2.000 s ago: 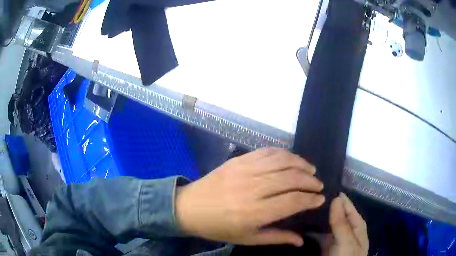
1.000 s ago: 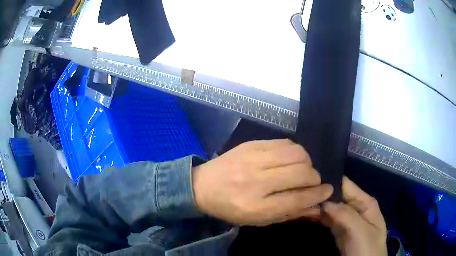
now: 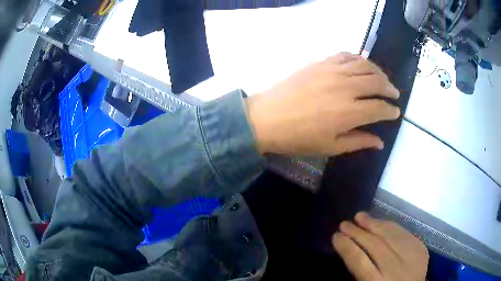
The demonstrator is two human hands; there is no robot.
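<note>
A long dark fabric strip (image 3: pixel 357 175) runs from the sewing machine's needle area (image 3: pixel 420 46) over the table's front edge into dark cloth at my lap. My left hand (image 3: pixel 329 107) lies flat on the strip on the table, below the needle area, fingers pointing right. My right hand (image 3: pixel 384 247) is at the strip's lower right, beyond the table edge, with its fingertips on the dark cloth; whether it pinches the cloth cannot be made out. The needle itself is not clear.
Loose dark cut pieces (image 3: pixel 184 49) lie on the white table at the upper left. A grey attachment (image 3: pixel 466 68) stands right of the strip. A ruler tape (image 3: pixel 148 88) follows the front edge. A blue bin (image 3: pixel 90 118) and a black plastic bag (image 3: pixel 46 99) are at the left.
My left hand has moved from the table's front edge up the strip toward the machine. My right hand stays low, now apart from the left. The machine parts are back in view.
</note>
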